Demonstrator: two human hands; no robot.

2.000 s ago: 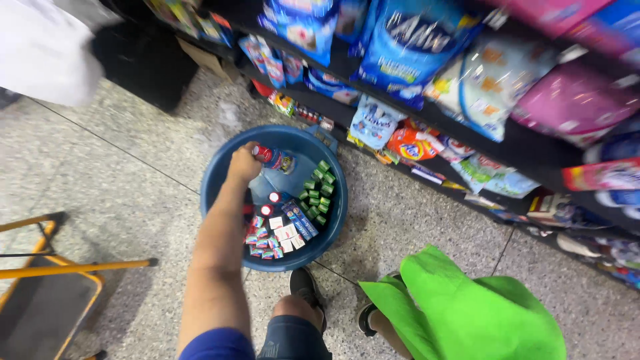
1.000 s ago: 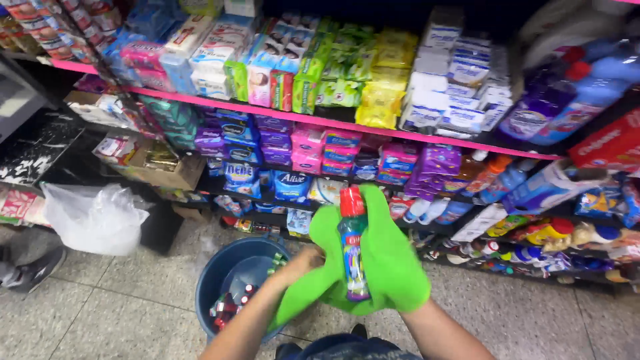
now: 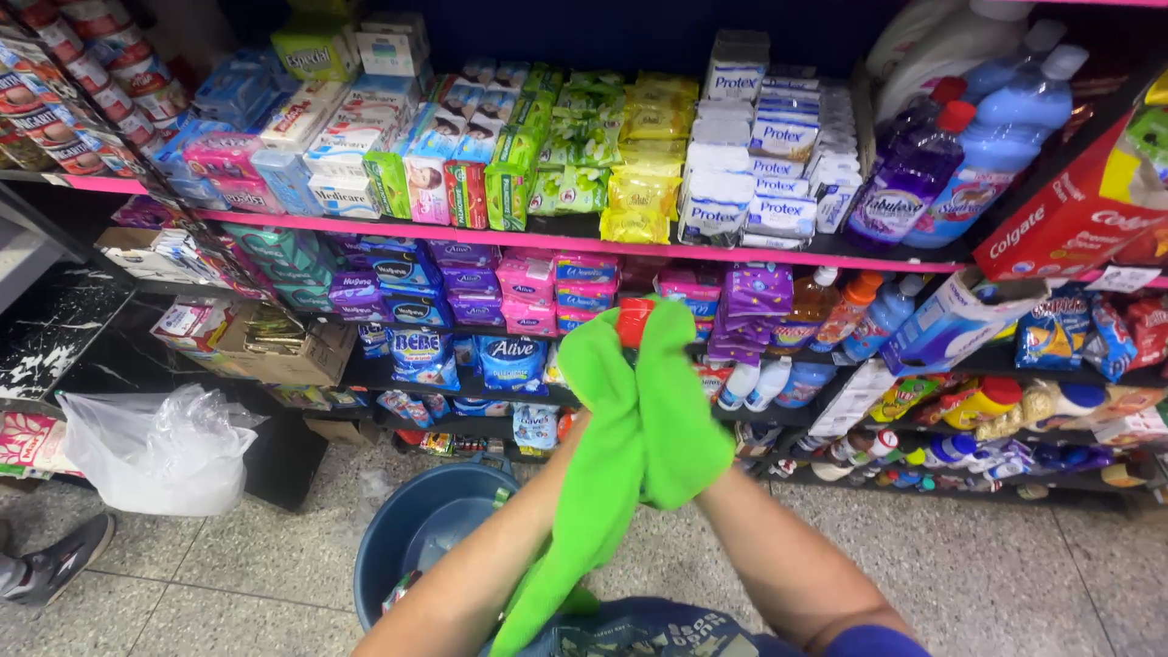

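A bright green cloth (image 3: 607, 456) wraps both sides of an upright bottle, whose red cap (image 3: 634, 321) shows between its folds. Under the left part of the cloth is my left hand (image 3: 593, 388), mostly covered, pressed against the bottle. My right hand (image 3: 680, 420) is hidden beneath the cloth on the other side, also closed around the bottle. The bottle's body is almost wholly covered. One long end of the cloth hangs down beside my left forearm. Below and left of my hands, a blue plastic tub (image 3: 370, 538) stands on the floor with some small items inside.
Shelves with pink edging (image 3: 584, 239) hold soap packs, pads, detergent bags and bottles. A red toothpaste carton (image 3: 1049, 224) stands at the right. At the left are a white plastic bag (image 3: 160, 456), an open cardboard box (image 3: 297, 347) and another person's shoe (image 3: 68, 557).
My left hand was in the tub at a bottle two seconds ago. One second ago the bottle lay mostly bare against the cloth; now the cloth covers it except the cap. The view has tilted up.
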